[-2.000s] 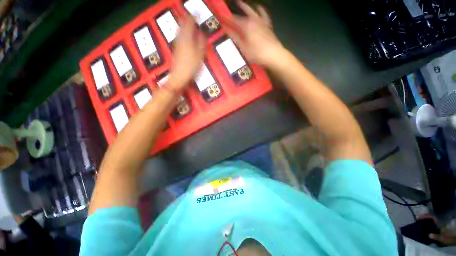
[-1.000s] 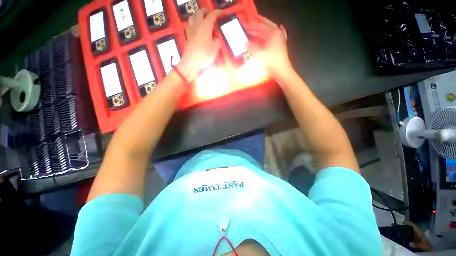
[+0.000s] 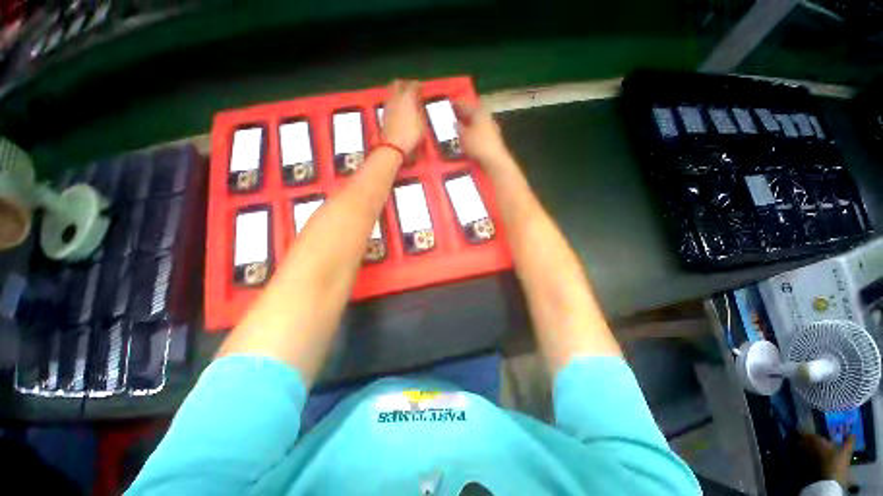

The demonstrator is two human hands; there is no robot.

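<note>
A red tray (image 3: 319, 189) holds two rows of black phones, backs up, each with a white rectangle and a gold-ringed cluster at its near end. My left hand (image 3: 403, 121) is over the fourth phone of the far row and covers most of it. My right hand (image 3: 476, 131) is at the right edge of the far row's last phone (image 3: 442, 121). Both hands are blurred, so their grip is unclear. My left forearm hides parts of the near row. The near row's last phone (image 3: 468, 201) lies uncovered in its recess.
Ribbed black blister trays (image 3: 102, 276) stand at the left, with a pale green ring-shaped thing (image 3: 73, 223) over them. A black plastic-covered tray (image 3: 716, 184) with pale rectangles lies at the right. A white fan (image 3: 833, 366) and another person's hand (image 3: 828, 457) are at the lower right.
The tray shows lower and straighter in the view. The bright glow over its near right part is gone. Both hands have moved from the near row to the far row.
</note>
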